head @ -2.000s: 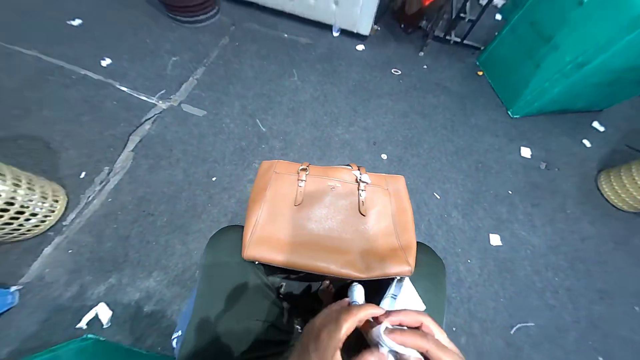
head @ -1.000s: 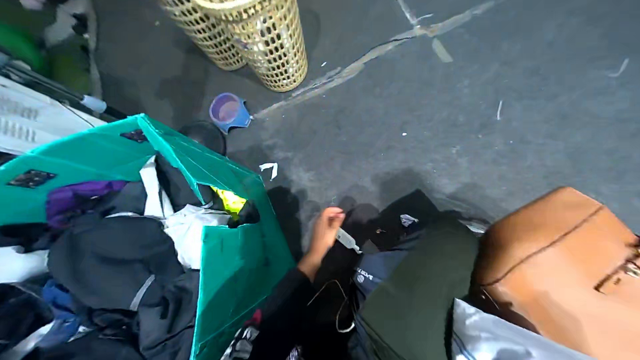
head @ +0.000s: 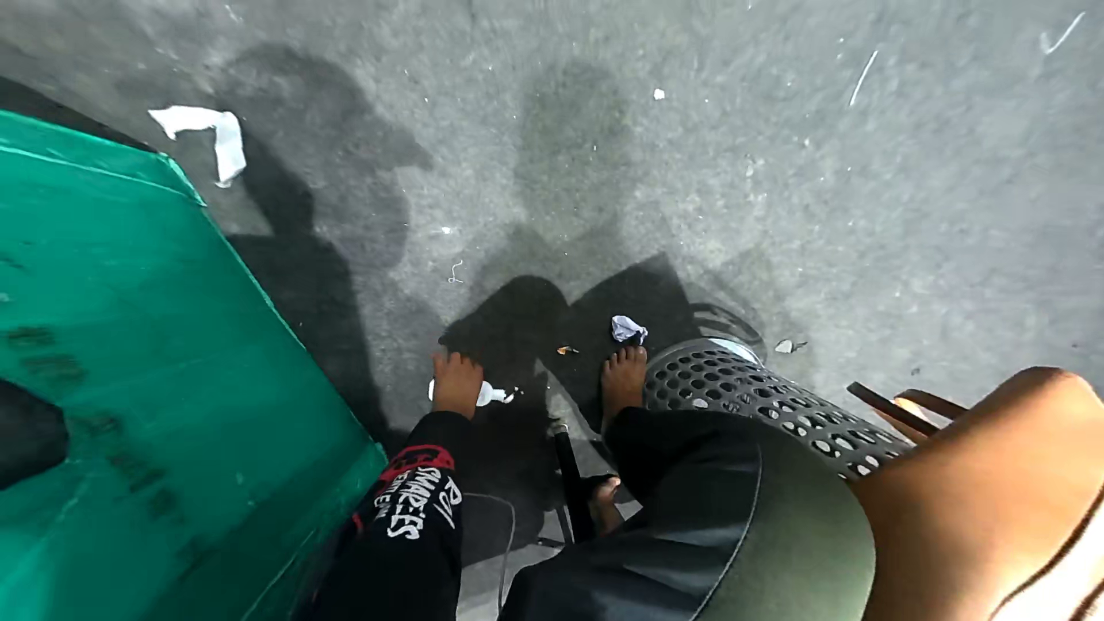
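Observation:
My left hand point(head: 457, 385), in a black sleeve with printed writing, reaches down near the floor at the lower centre. Its fingers are closed around a small white plastic bottle point(head: 488, 394) with a narrow nozzle that points right. The bottle lies close to the floor, and the hand covers its middle. My right hand is out of the picture. The tan leather handbag point(head: 975, 474) rests by my legs at the lower right, with part of its handles showing.
A green fabric bin point(head: 155, 345) stands at the left. A grey perforated basket point(head: 768, 401) lies beside my bare foot point(head: 623, 379). Crumpled paper point(head: 628, 329), a white strip point(head: 226, 142) and thread scraps point(head: 862, 78) are scattered on the grey floor. A thin cable hangs below my sleeve.
The view has swung far left and down. Two seconds ago both hands were together below the handbag; now the left hand is down by the floor at the bottle, and the right is out of view.

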